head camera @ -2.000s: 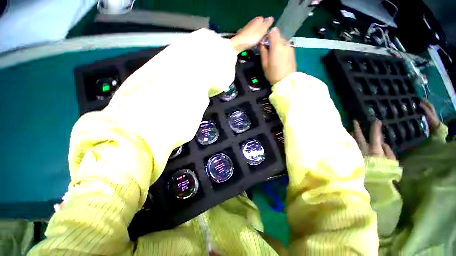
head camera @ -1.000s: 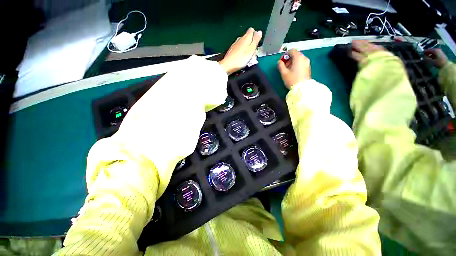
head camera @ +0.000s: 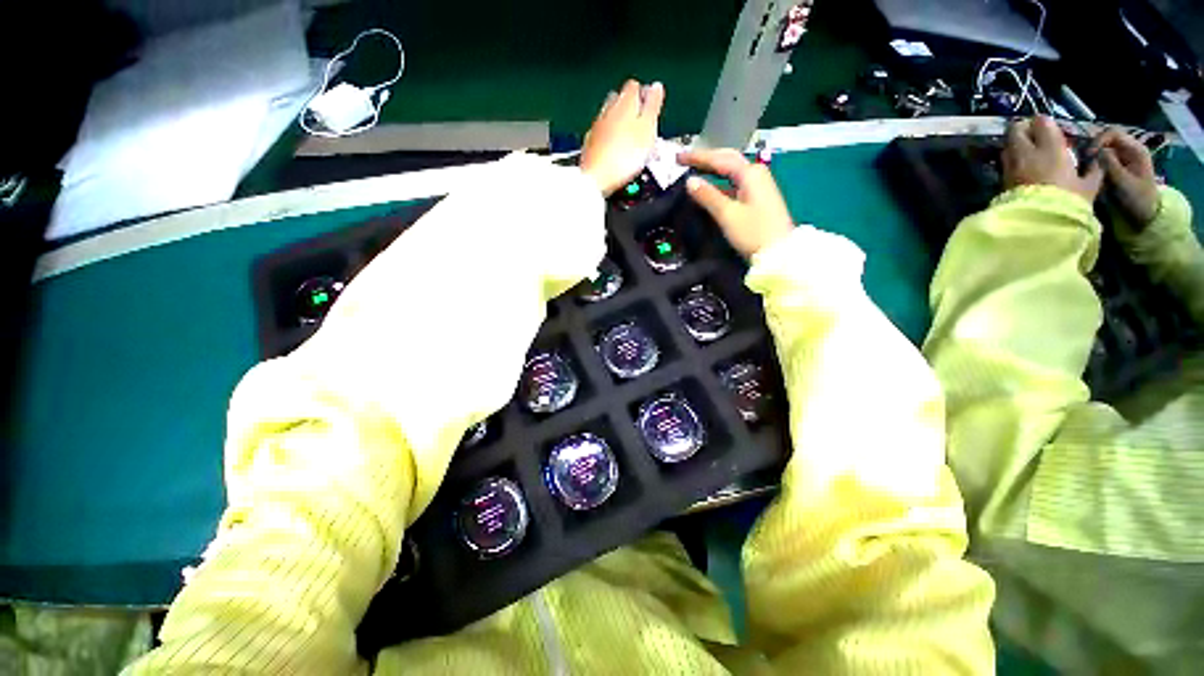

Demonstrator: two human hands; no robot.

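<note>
A black foam tray (head camera: 526, 567) lies tilted in front of me, with round watch units in its square pockets. One unit (head camera: 581, 470) shows small pink marks; another (head camera: 664, 247) glows green. My left hand (head camera: 625, 139) is at the tray's far corner, fingers pointing up; its thumb side is hard to make out. A small white paper label (head camera: 667, 167) lies between my hands at that corner. My right hand (head camera: 743, 198) has thumb and index finger apart, the index tip at the label's edge. My left sleeve hides part of the tray.
A metal upright (head camera: 746, 73) stands beyond the corner, a small red thing (head camera: 763, 155) at its foot. A white puck with cable (head camera: 345, 108) and pale sheets (head camera: 178, 112) are at far left. On the right, another person's hands (head camera: 1052, 156) are over another black tray (head camera: 911, 172).
My right hand has moved left from beside the upright to the label, and its fingers have opened; the small red thing is no longer in it. The neighbour's hands have come closer together.
</note>
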